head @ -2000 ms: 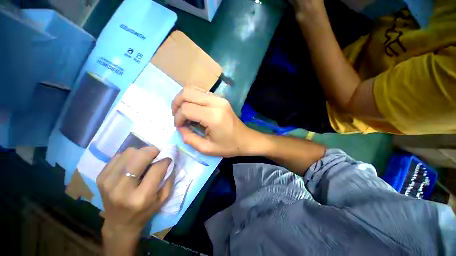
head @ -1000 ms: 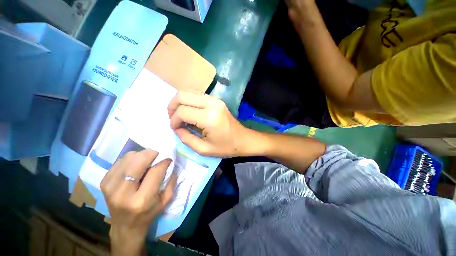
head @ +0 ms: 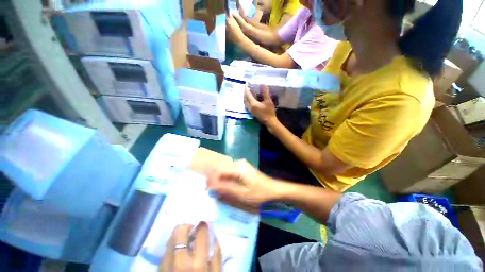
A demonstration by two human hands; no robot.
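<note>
A flat, unfolded light blue and white carton blank lies in front of me, with a dark cylinder picture and a brown flap at its far end. My left hand, with a ring, is at the bottom edge, partly cut off. Its bent fingers pinch a white cloth against the print; the cloth blends with the white card. My right hand is blurred, fingers curled, over the blank's right side near the brown flap. I cannot tell whether it holds anything.
Blue opened boxes stand left. Stacked printed boxes and an open-top box are ahead. A person in yellow holds a retail box at right. Brown cartons and a blue crate are beyond.
The view has tilted up, showing the stacked boxes and neighbours ahead. The blank and my hands sit lower in the picture. My left hand still pinches the cloth; my right hand is now blurred.
</note>
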